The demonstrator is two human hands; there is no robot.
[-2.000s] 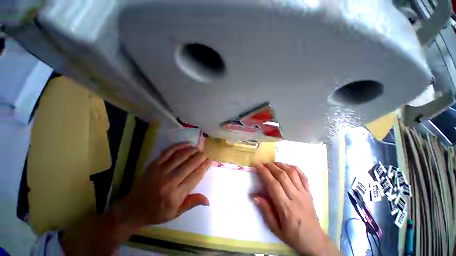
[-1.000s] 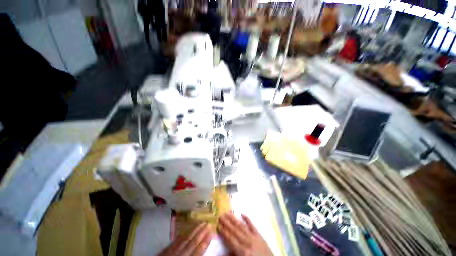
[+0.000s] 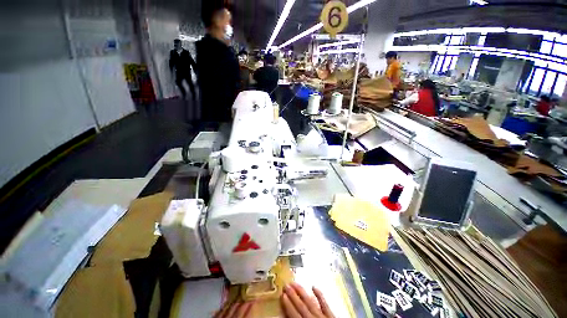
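A tan cut piece (image 3: 285, 273) lies flat under the white sewing machine head (image 3: 244, 233), on the white template (image 3: 202, 298). A small brass-coloured clamp frame (image 3: 260, 288) sits over the piece. My left hand (image 3: 235, 310) is at the bottom edge, mostly cut off, with only fingers showing on the near left of the piece. My right hand (image 3: 304, 303) lies with its fingertips at the piece's near right edge, partly cut off. Small black-and-white labels (image 3: 413, 290) lie scattered on the dark plate at right.
Yellow labelled pieces (image 3: 359, 222) lie right of the head. A red-based spool (image 3: 393, 197), control panel (image 3: 444, 192) and fanned strip bundle (image 3: 479, 267) are at right. Larger tan pieces (image 3: 127, 230) and a white packet (image 3: 56, 248) are at left. A dark-clothed person (image 3: 217, 74) stands behind the machine.
The view has tilted up from close over the template to the factory floor. The hands now show at the bottom edge, still by the tan piece.
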